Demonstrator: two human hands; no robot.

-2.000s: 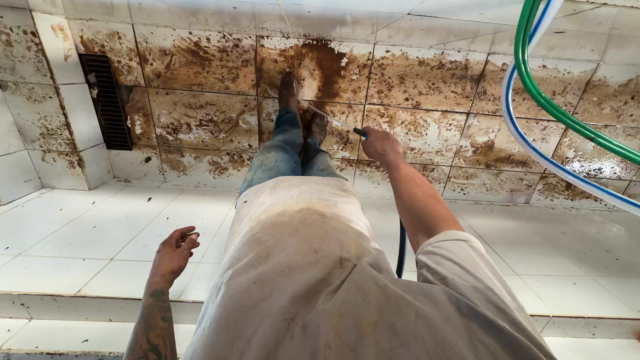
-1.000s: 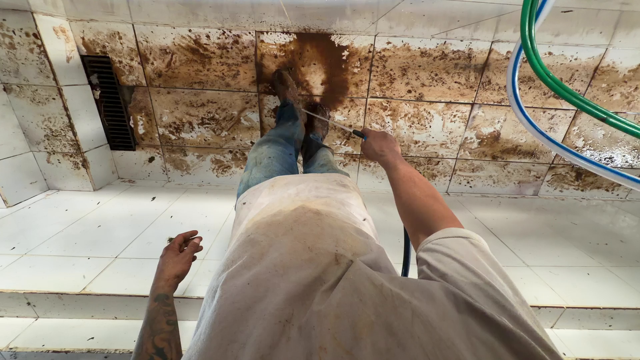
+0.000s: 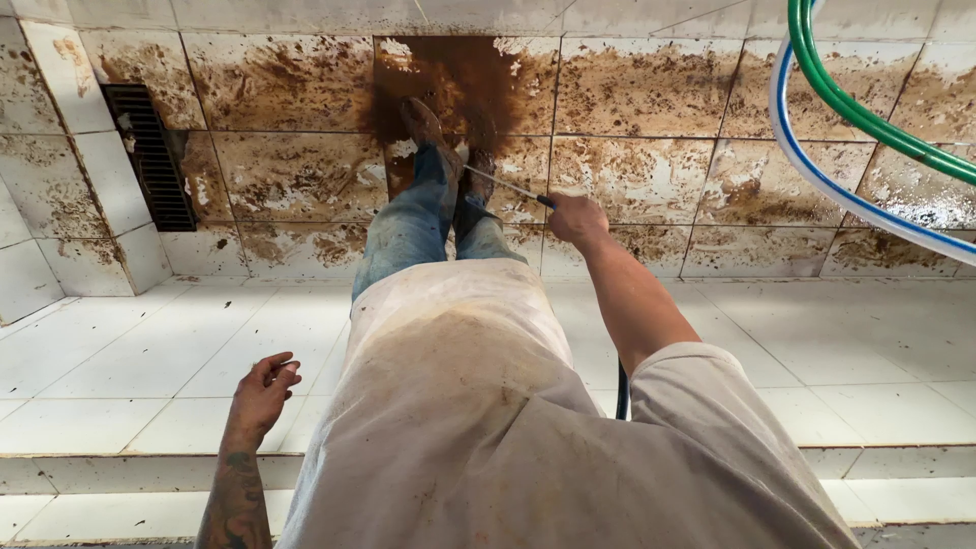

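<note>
My right hand [image 3: 581, 221] is closed around the dark grip of a thin metal spray wand [image 3: 507, 183], whose shaft points left toward my muddy boots [image 3: 423, 122]. A dark hose [image 3: 623, 393] shows beside my right sleeve. A wet, dark brown patch of muddy water [image 3: 488, 69] lies on the dirty floor tiles [image 3: 301, 171] around the boots. At the lower left, over white tiles, my left hand [image 3: 261, 393] hangs with loosely curled fingers, and nothing in it can be seen.
A metal drain grate [image 3: 152, 160] is set in the floor at the left, near a tiled corner [image 3: 114, 179]. Green hoses [image 3: 862, 114] and a white and blue hose [image 3: 808, 171] hang at the upper right. White tiled ledges [image 3: 91, 362] run across behind my legs.
The dark wet patch around my boots has spread wider over the tiles. My feet have shifted slightly. My right hand still holds the wand.
</note>
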